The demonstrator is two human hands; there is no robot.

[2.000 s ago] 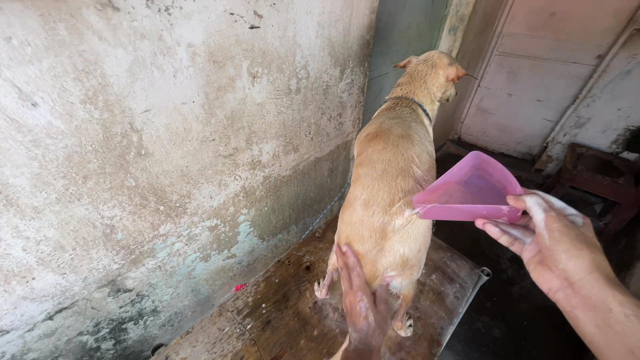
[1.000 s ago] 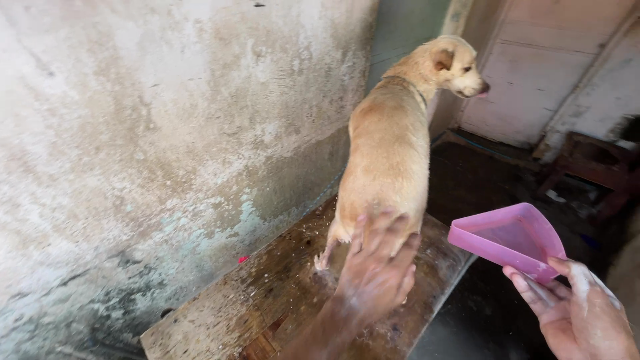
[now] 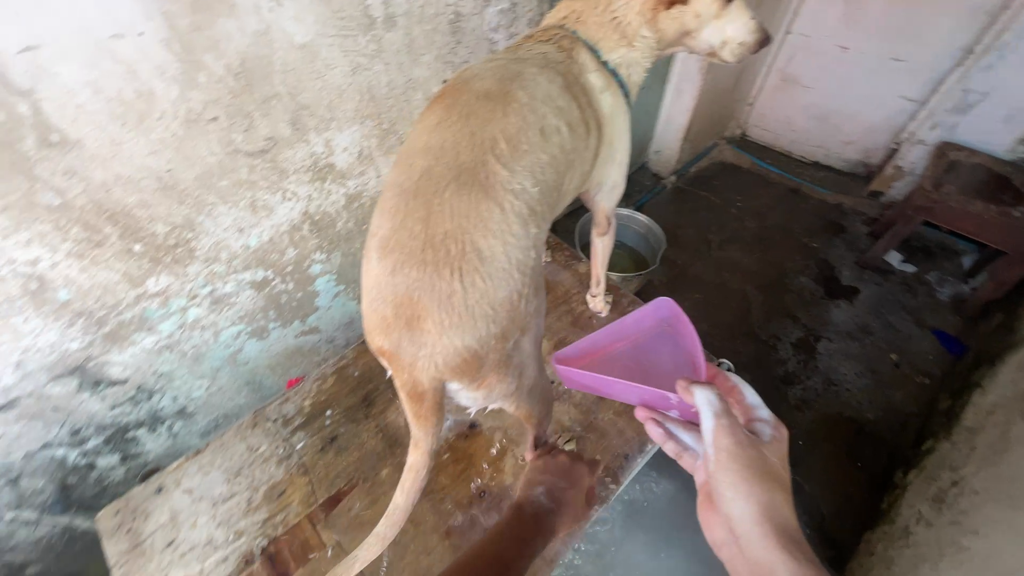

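Observation:
A wet tan dog with a thin dark-green collar stands on a worn wooden board, its back to me and its head turned right. My left hand is low at its right hind leg, against the lower part; the fingers are blurred, and whether they close around it cannot be told. Held up at the right of the board, a pink plastic wedge-shaped container is gripped at its corner by my right hand, which has white suds on the fingers. The dog's tail hangs toward me.
Along the left runs a stained, peeling wall. A metal bucket holding liquid stands beyond the board. A dark red stool is at the right on the wet, dark floor. A small blue object lies there too.
My left hand has gone from the dog's rump down to its hind leg. The view has come closer to the dog. My right hand still holds the pink container.

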